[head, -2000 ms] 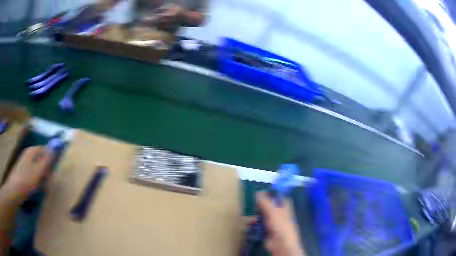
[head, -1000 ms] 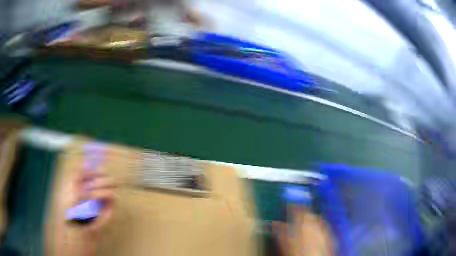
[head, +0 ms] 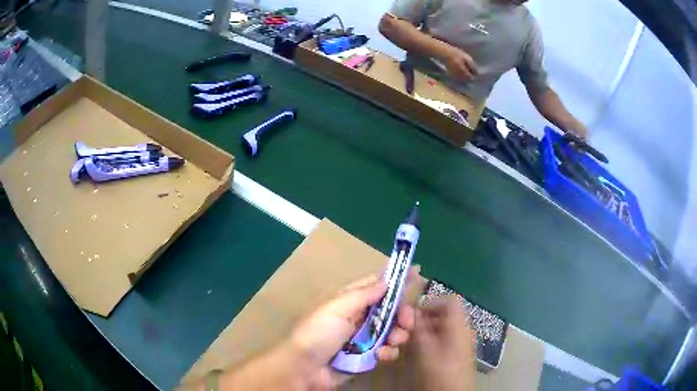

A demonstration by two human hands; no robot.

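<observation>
My left hand [head: 329, 328] holds a lavender handle shell [head: 391, 294] upright and tilted, its open inside with dark parts and wires facing me, its black pointed end up. My right hand [head: 443, 344] is blurred, beside the shell and in front of the screw tray [head: 489, 334]; its fingers look bent, and I cannot tell if they hold anything. The tray is full of small silver screws. The cardboard work mat [head: 267, 305] lies under both hands.
At left a cardboard tray [head: 57, 221] holds lavender shells [head: 126, 166] and stray screws. Handle assemblies [head: 229, 98] lie on the green belt [head: 367, 164]. Across it, a person [head: 489, 46] reaches to a blue bin [head: 596, 191], beside a long carton [head: 382, 84]. Another blue bin shows at bottom right.
The view has swung left, bringing the cardboard tray into sight. The left hand now holds up the shell. The right hand has come from beside the right blue bin to the screw tray.
</observation>
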